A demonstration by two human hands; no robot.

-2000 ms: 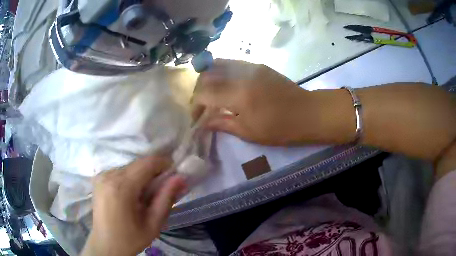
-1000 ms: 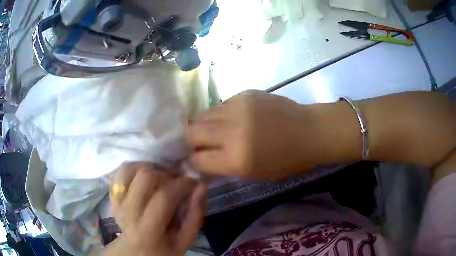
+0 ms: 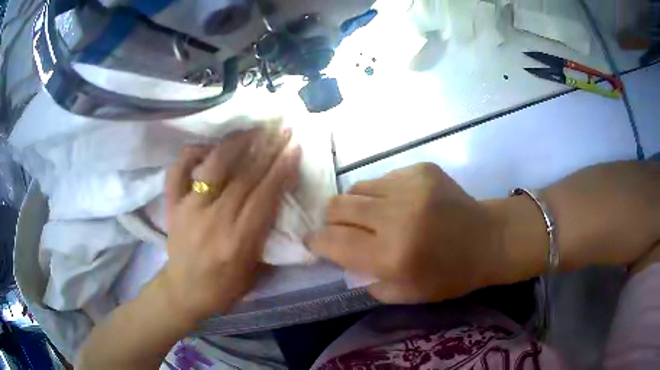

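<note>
White garment fabric (image 3: 94, 155) lies in folds left of and below the sewing machine head (image 3: 155, 50). My left hand (image 3: 224, 209), with a yellow ring, lies over the fabric with its fingertips just below the needle area. My right hand (image 3: 405, 231), with a bracelet at the wrist, pinches the fabric's right edge near the table front. The presser foot and needle area (image 3: 271, 79) is bright and hard to make out. A small dark grey block (image 3: 320, 94) sits right of it.
Thread snips (image 3: 575, 74) with red and yellow-green handles lie at the upper right. Pale fabric scraps (image 3: 506, 22) lie behind them. A ruler strip (image 3: 289, 309) runs along the table's front edge. A dark seam crosses the tabletop. More cloth hangs at the far left.
My left hand has moved up onto the fabric near the needle and flattened out. My right hand has moved a little right and down. The fabric between the hands is less bunched.
</note>
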